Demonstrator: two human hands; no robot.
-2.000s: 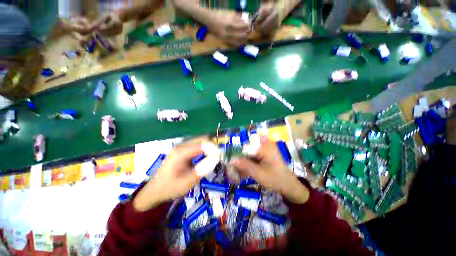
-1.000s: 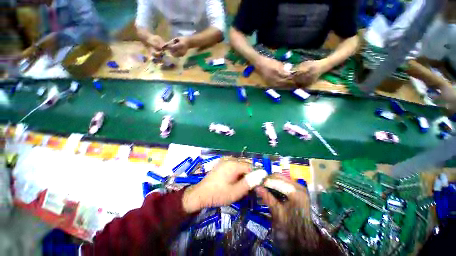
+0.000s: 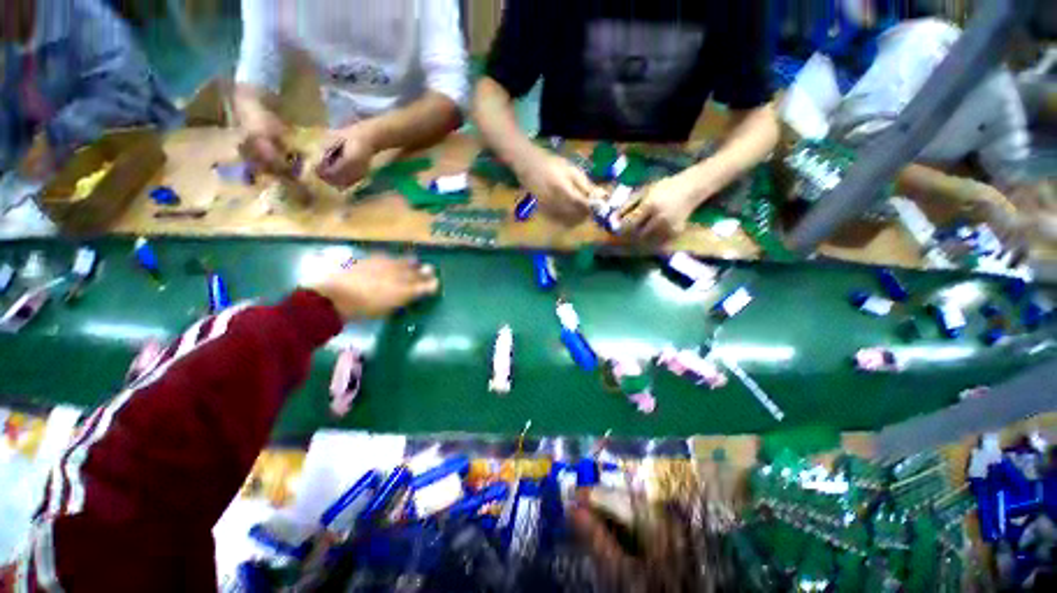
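My left hand reaches out over the green belt, palm down, fingers pointing right. A pale cover shows at a fingertip. Whether it holds anything is hidden. My right hand is a dark brownish blur low in the middle, over the heap; its fingers and any held part cannot be made out. Blue wired battery cells lie heaped on the near bench. Green circuit panels are piled to the right of them.
The belt carries pink-white car-shaped parts, blue cells and a long white strip. Across it, people's hands work over the far bench. A grey bar slants down at upper right. More blue cells lie at far right.
My left hand has left my right hand and moved forward over the belt. My right hand stays low and is more blurred. The view has shifted.
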